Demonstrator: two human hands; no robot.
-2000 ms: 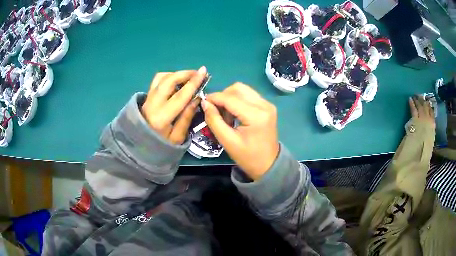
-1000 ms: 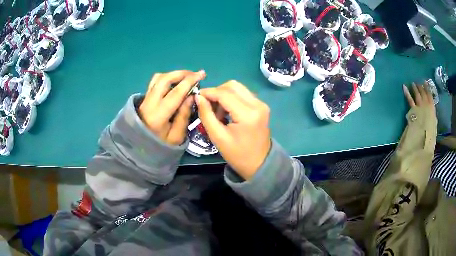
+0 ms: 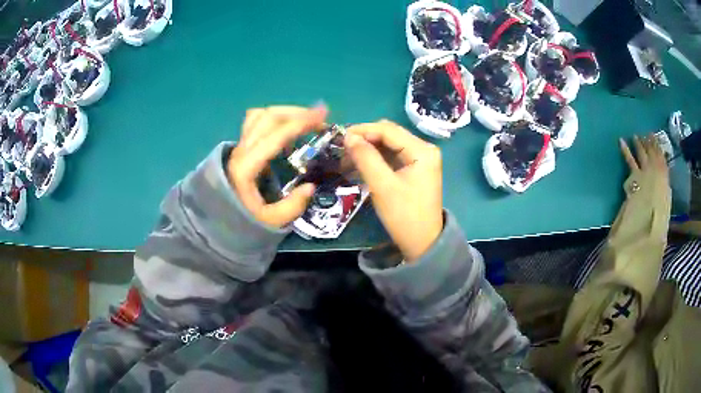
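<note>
A white housing (image 3: 327, 222) sits open side up at the bench's front edge, with a dark round centre and a red lead wire (image 3: 348, 205) inside its right part. A circuit board (image 3: 317, 151) is tilted above the housing's far side, between my hands. My left hand (image 3: 269, 165) is around the board's left side, its thumb low by the housing and its fingertips blurred. My right hand (image 3: 400, 180) pinches the board's upper right corner with thumb and forefinger. Whether a small plug is between those fingertips is hidden.
Partly assembled units (image 3: 438, 96) with red wires stand in a group at the right, and more units (image 3: 84, 74) at the far left. A black box (image 3: 619, 50) stands at the far right. A neighbouring person's hand (image 3: 644, 157) rests on the green bench (image 3: 230, 61).
The board has tilted so its face with components shows. My left hand has opened wider and my right hand has moved slightly right. More of the housing's inside is visible.
</note>
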